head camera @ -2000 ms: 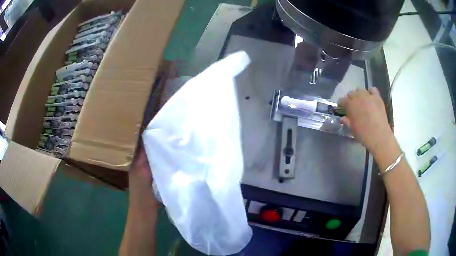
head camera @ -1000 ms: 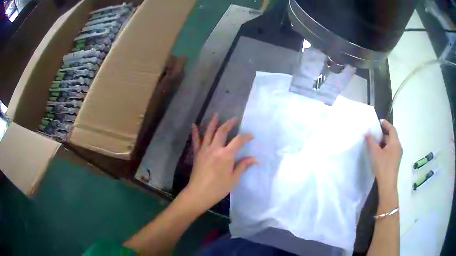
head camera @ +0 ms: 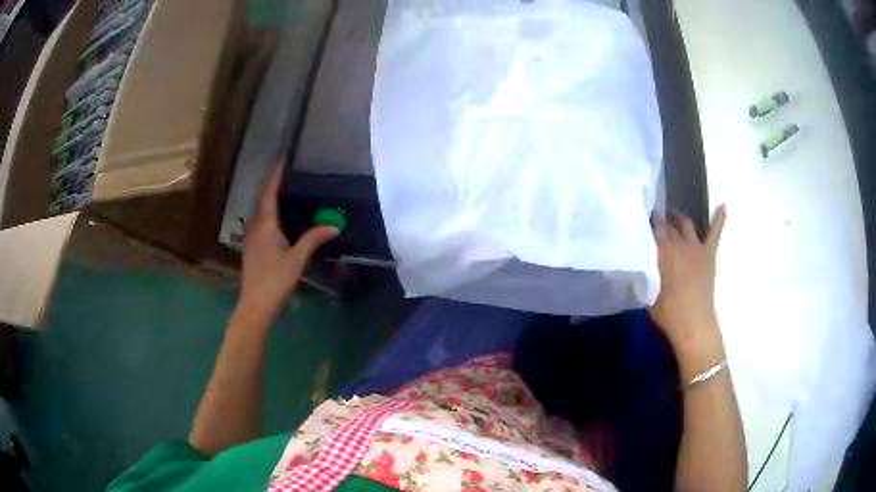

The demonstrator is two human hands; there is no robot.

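A white translucent sheet or bag point(head camera: 519, 144) lies draped over the bench machine and hides most of its top and part of its front. My left hand point(head camera: 272, 252) is at the machine's front left corner, thumb on or beside the green button point(head camera: 330, 218), fingers spread, holding nothing. My right hand point(head camera: 684, 274) is at the machine's front right corner, beside the sheet's lower right edge, fingers apart. Some fingertips of the right hand are partly hidden against the machine's edge.
An open carton point(head camera: 154, 106) with rows of grey-green frames point(head camera: 85, 115) stands at the left. The pale worktable point(head camera: 768, 240) runs along the right, with two short green cylinders point(head camera: 779, 140) on it. My floral apron point(head camera: 461, 413) shows below, green floor at lower left.
The view has tilted down toward my lap. Both hands have moved off the sheet to the machine's front corners, the left thumb now at the green button. The sheet lies over the machine.
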